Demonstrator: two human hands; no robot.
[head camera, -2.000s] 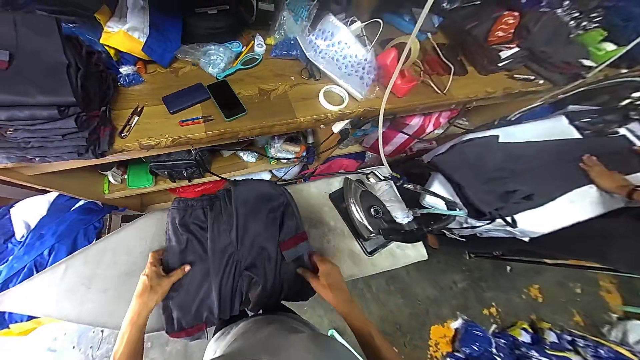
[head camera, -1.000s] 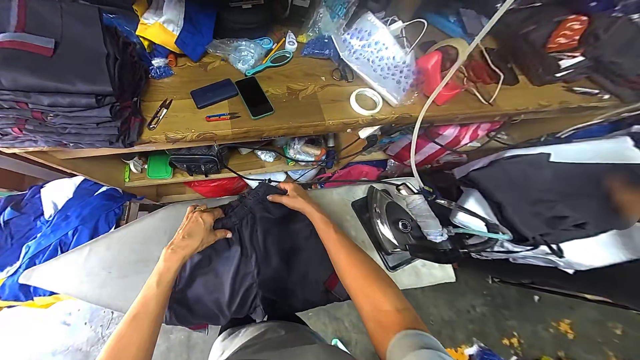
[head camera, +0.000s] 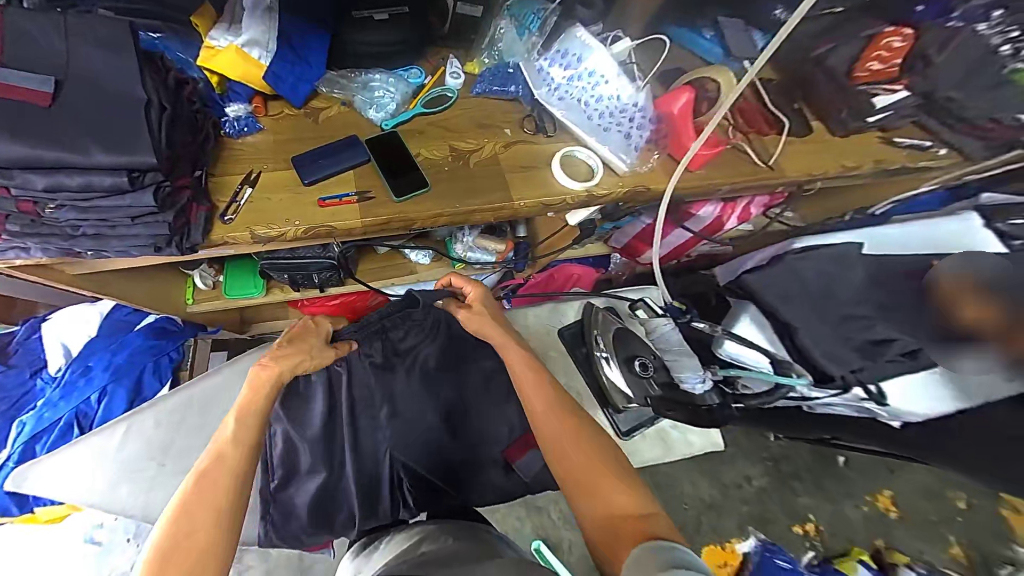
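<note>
Dark shorts (head camera: 400, 408) with an elastic waistband and a maroon-and-grey patch lie across the pale ironing board (head camera: 136, 448). My left hand (head camera: 308, 348) grips the left end of the waistband, thumb on top. The right end of the waistband is pinched between the thumb and fingers of my right hand (head camera: 472, 304). To the right, a steam iron (head camera: 624, 360) with a cloth-wrapped handle rests on a dark pad at the board's end. A pale hose rises from near it.
Folded dark garments (head camera: 88, 160) are stacked on the wooden shelf (head camera: 480, 168), near phones, thread snips, scissors and a tape roll (head camera: 577, 167). Blue-and-white garments (head camera: 88, 376) hang at left. Another person's blurred hand is at a second board on the right, over dark cloth (head camera: 840, 304).
Both my hands have moved from the lower sides of the shorts up to the waistband. The waistband, gathered one second ago, is now spread wider between them.
</note>
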